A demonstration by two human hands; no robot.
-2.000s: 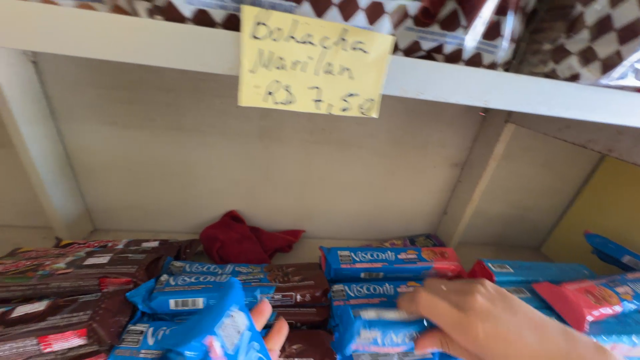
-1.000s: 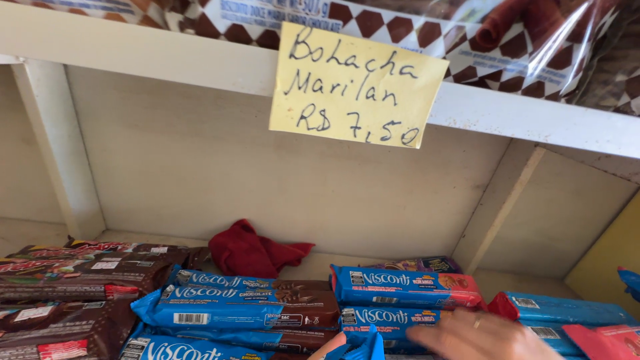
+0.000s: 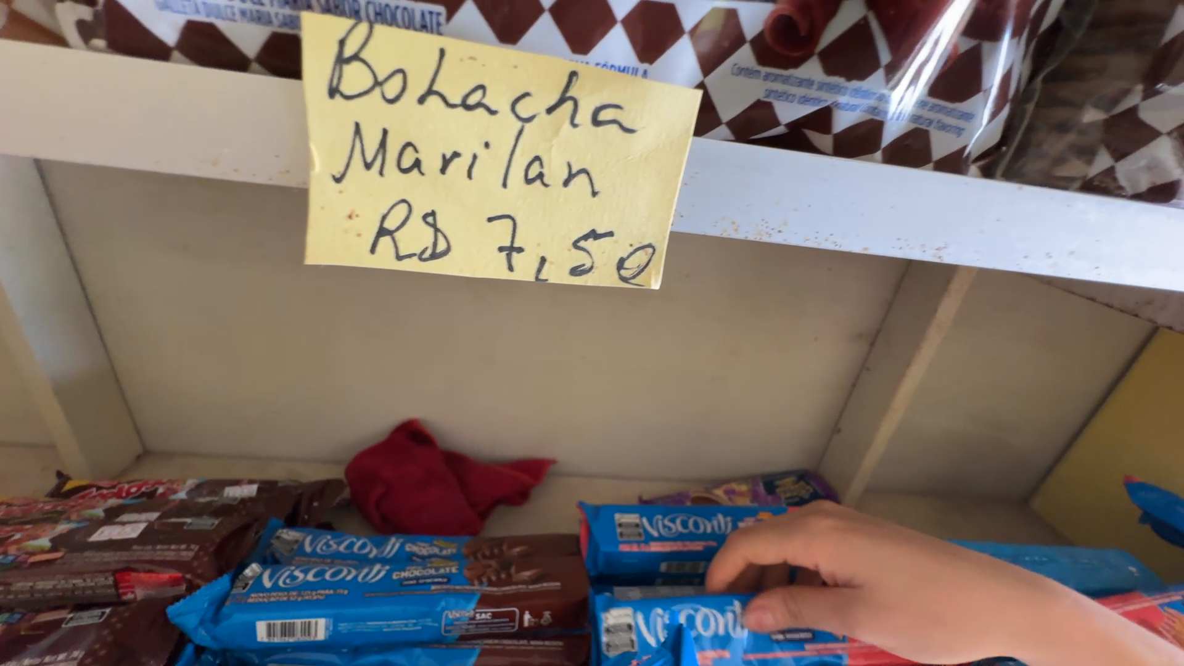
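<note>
My right hand (image 3: 860,578) reaches in from the right edge, its thumb and fingers bent over a blue Visconti wafer packet (image 3: 671,624) in the right-hand stack; how firmly it grips is unclear. Just behind the fingers lies another blue packet (image 3: 661,546) with a pink end. My left hand is out of view. To the left, blue-and-brown Visconti chocolate packets (image 3: 342,601) lie stacked on their sides. A crumpled dark red cloth (image 3: 416,481) rests behind them on the shelf.
Brown biscuit packets (image 3: 120,546) fill the left side. A shelf board (image 3: 832,199) crosses above, with a yellow handwritten price note (image 3: 490,157) on its edge and checkered bags (image 3: 638,37) on top. Dividers (image 3: 911,370) stand at both sides. More blue packets (image 3: 1064,564) lie at the right.
My left hand, at the lower middle two seconds ago with a blue packet beside it, has left the view. My right hand stays over the right-hand stack. The view has moved closer.
</note>
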